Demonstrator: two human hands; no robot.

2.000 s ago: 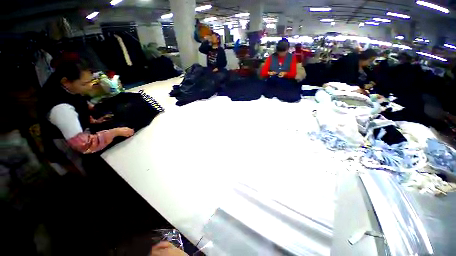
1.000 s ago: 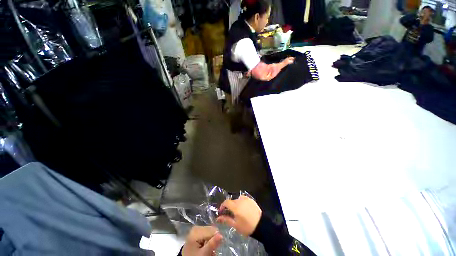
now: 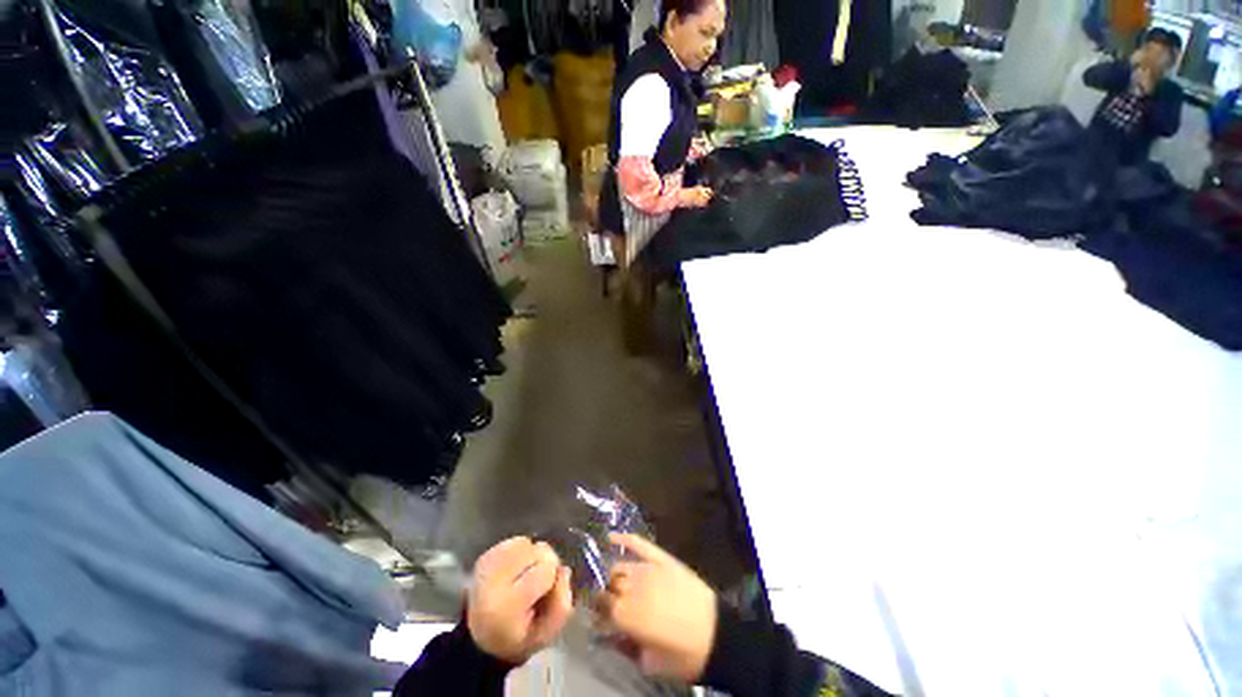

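Observation:
My left hand (image 3: pixel 519 599) and my right hand (image 3: pixel 661 609) are close together at the bottom centre, both closed on a clear poly garment bag (image 3: pixel 606 511). The thin film shows bright glints between and just above my hands, over the aisle; its lower part is hard to make out. A light blue-grey garment (image 3: pixel 164 572) hangs at the lower left, matt and unbagged, to the left of my left hand and apart from it.
Black garments (image 3: pixel 286 272) hang on a rack at the left, with bagged dark garments (image 3: pixel 109 95) behind. A white-topped table (image 3: pixel 940 409) is at the right. A person (image 3: pixel 654 136) stands at its far left corner by dark garments (image 3: pixel 776 191); another person is at the far right.
My view has swung left from the table to the aisle. Both hands have come into view with the bag and moved slightly apart. The person at the table has straightened up.

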